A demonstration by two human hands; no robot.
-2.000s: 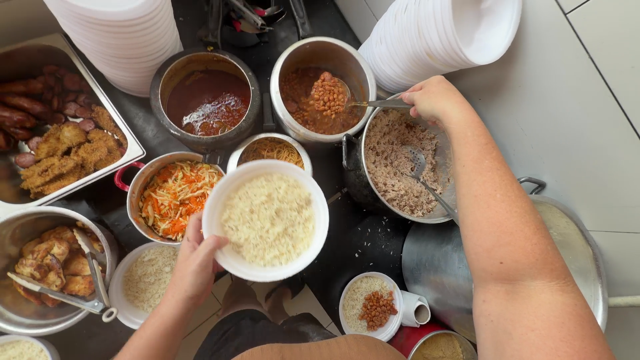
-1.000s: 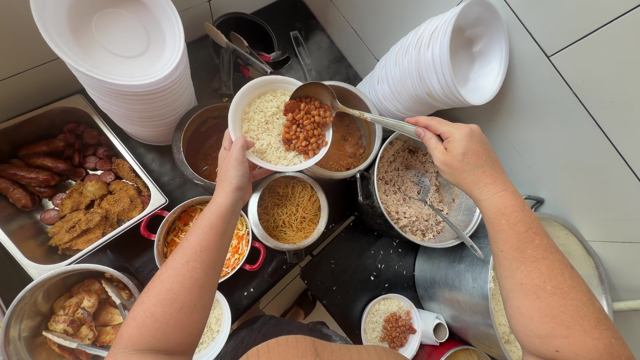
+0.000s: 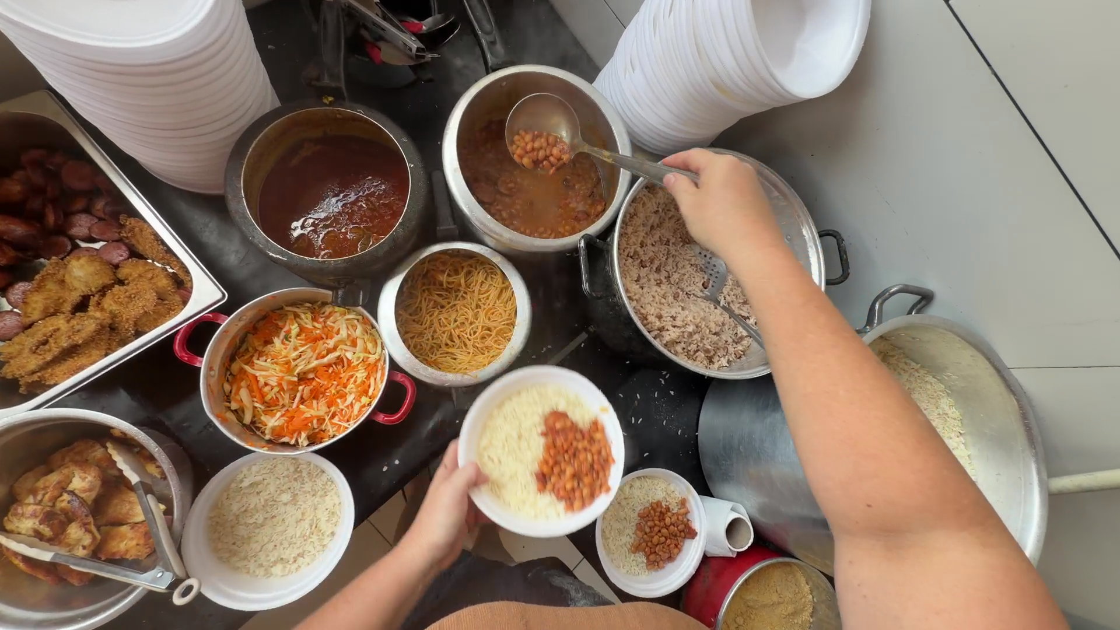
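My left hand (image 3: 444, 510) grips the rim of a white foam bowl (image 3: 541, 451) with white rice on one side and brown beans on the other. My right hand (image 3: 722, 203) holds the handle of a metal ladle (image 3: 544, 131). The ladle's bowl carries some beans and hangs over the open pot of beans in broth (image 3: 534, 188). Below my right forearm stands a pot of brownish rice (image 3: 674, 289) with a slotted spoon (image 3: 716, 276) in it. A second bowl of rice and beans (image 3: 649, 534) rests at the lower middle, beside a white roll (image 3: 726, 527).
Around stand a pot of dark red sauce (image 3: 332, 192), spaghetti (image 3: 457, 313), shredded vegetables (image 3: 302, 374), a bowl of rice (image 3: 269, 531), cooked chicken with tongs (image 3: 144, 507), a meat tray (image 3: 197, 284), a large rice pot (image 3: 1028, 420), a red can (image 3: 717, 586) and stacked foam bowls (image 3: 166, 96) (image 3: 700, 74).
Beans were tipped from the ladle onto the rice in the held bowl. My left hand has since brought the bowl down toward my body, and the ladle is back over the bean pot.
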